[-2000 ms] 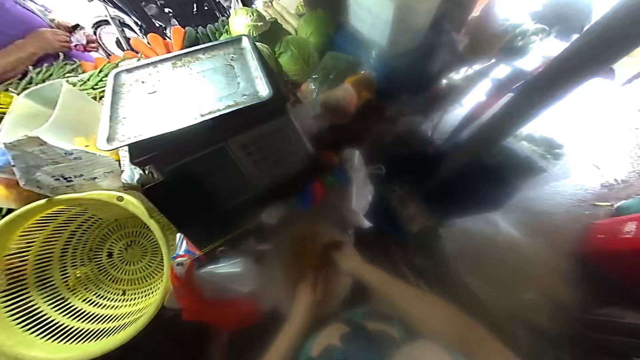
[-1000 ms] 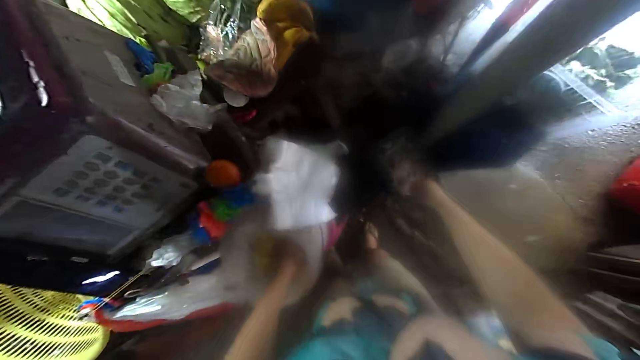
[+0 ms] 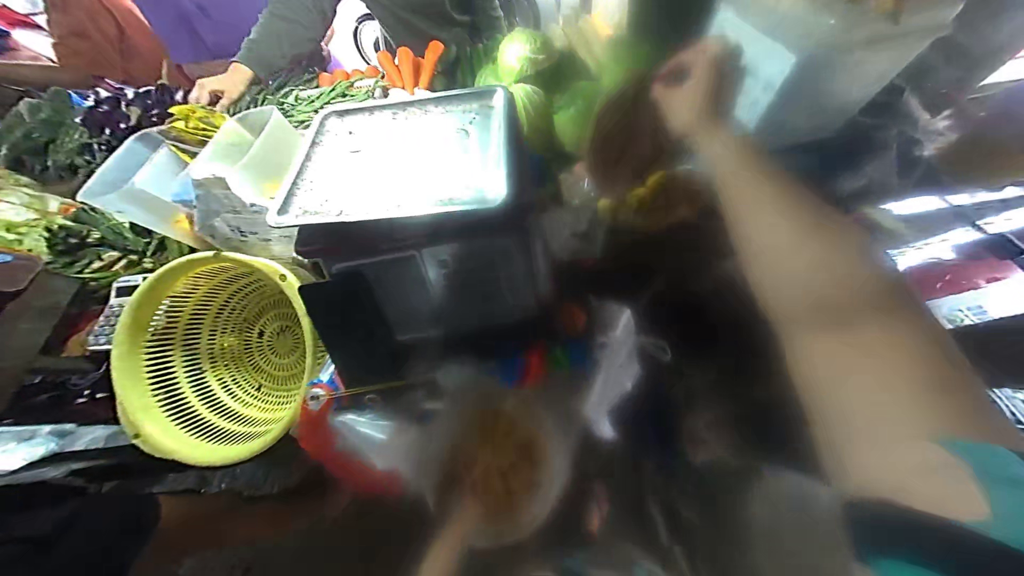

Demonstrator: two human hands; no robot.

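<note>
My right hand [image 3: 694, 84] is raised at the upper right, its fingers curled beside a blurred brown thing [image 3: 628, 136]; whether it grips that thing is unclear. Low in the middle my left hand [image 3: 468, 512] is blurred, at a round mass of brownish food or produce [image 3: 508, 464] that seems to lie in a clear plastic bag; its fingers cannot be made out. Between the hands is a white plastic bag [image 3: 616, 372]. A weighing scale [image 3: 448, 280] with a shiny metal tray [image 3: 408, 156] stands left of my right arm.
A yellow perforated basket [image 3: 212, 268] lies tilted at the left, near a calculator [image 3: 120, 312]. Clear plastic bins [image 3: 136, 180], carrots [image 3: 408, 68], green beans [image 3: 328, 100] and cabbages [image 3: 524, 54] are behind. Another person's hand [image 3: 224, 86] reaches to yellow vegetables [image 3: 194, 124].
My right hand has moved from low near the body up to the produce beyond the scale. The view has swung back from the close look at the scale's side a second ago.
</note>
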